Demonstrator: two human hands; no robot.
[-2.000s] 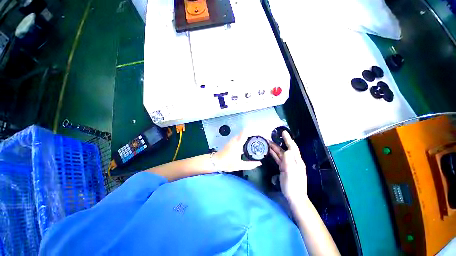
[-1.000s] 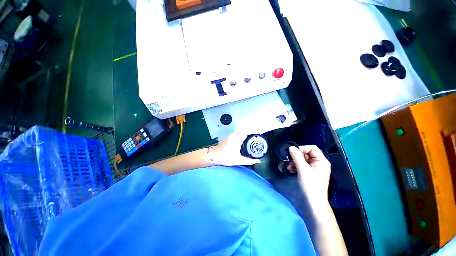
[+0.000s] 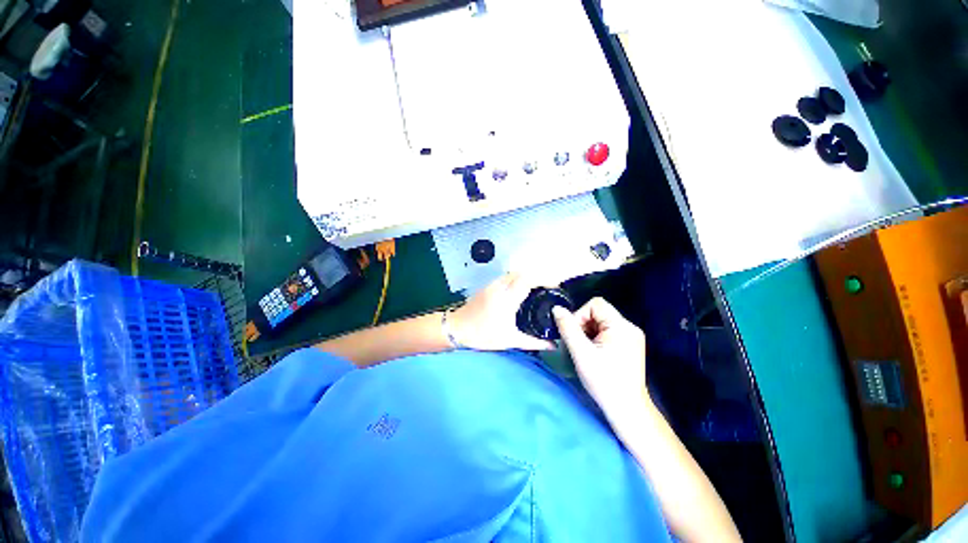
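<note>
My left hand (image 3: 495, 315) holds a round black housing (image 3: 539, 312) in front of my body, below the white machine. My right hand (image 3: 598, 342) is at the housing's right side, with its thumb and fingertips on the top face. A black part on that face seems to be pinched in the fingertips, but black on black makes its outline unclear. The grille face seen before is covered or turned out of view.
The white bench machine (image 3: 478, 117) with its red button stands ahead. Loose black discs (image 3: 791, 130) lie on a white sheet at right, near the orange press fixture (image 3: 902, 371). A blue crate (image 3: 138, 361) and a keypad unit (image 3: 303, 288) are at left.
My right hand has moved left from the dark area beside the housing onto the housing. The light grille face no longer shows; the top now looks black. My left hand has stayed nearly in place.
</note>
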